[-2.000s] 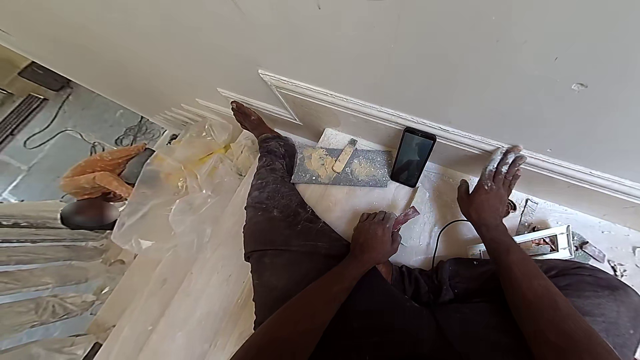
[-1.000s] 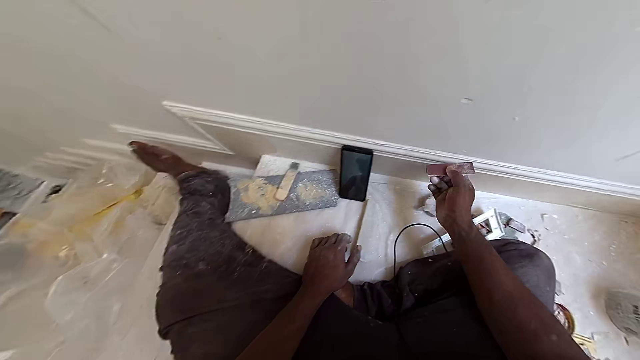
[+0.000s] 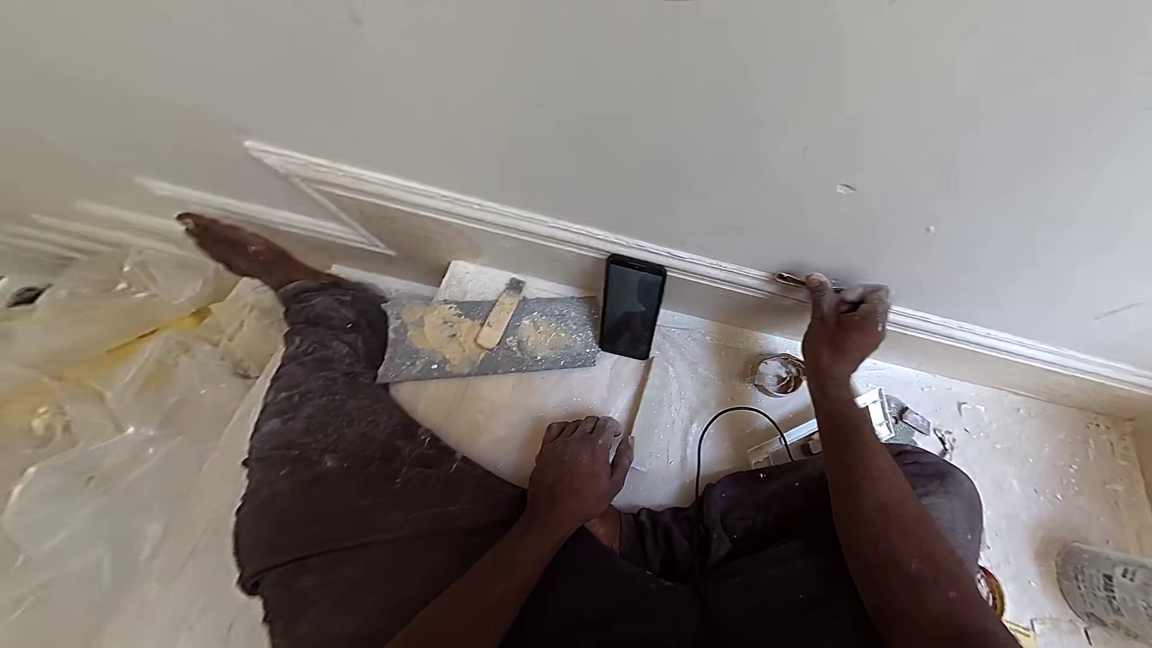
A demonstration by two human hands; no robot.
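My right hand [image 3: 844, 328] presses a small folded piece of sandpaper [image 3: 790, 279] against the white wall moulding [image 3: 711, 268], right of a smartphone. My left hand [image 3: 579, 463] rests by my lower leg with nothing visible in it, fingers slightly bent and the thumb apart. The dark smartphone [image 3: 633, 307] leans upright against the moulding. Left of it lies a grey board [image 3: 567, 337] smeared with yellowish filler, and on that a putty knife [image 3: 500, 315] with a filler-coated surface. A white sheet or tile shows behind the board.
Crumpled clear plastic sheeting [image 3: 99, 486] covers the floor at left. A black cable [image 3: 740, 409] curves near my bent knee, beside a white frame-like piece [image 3: 873, 416] and a roll of tape [image 3: 778, 374]. A labelled bucket [image 3: 1107, 585] stands at lower right. My outstretched foot is beside the wall.
My right hand was open on the moulding two seconds ago and now holds the reddish sandpaper against it. My left hand held the sandpaper then; it has let it go.
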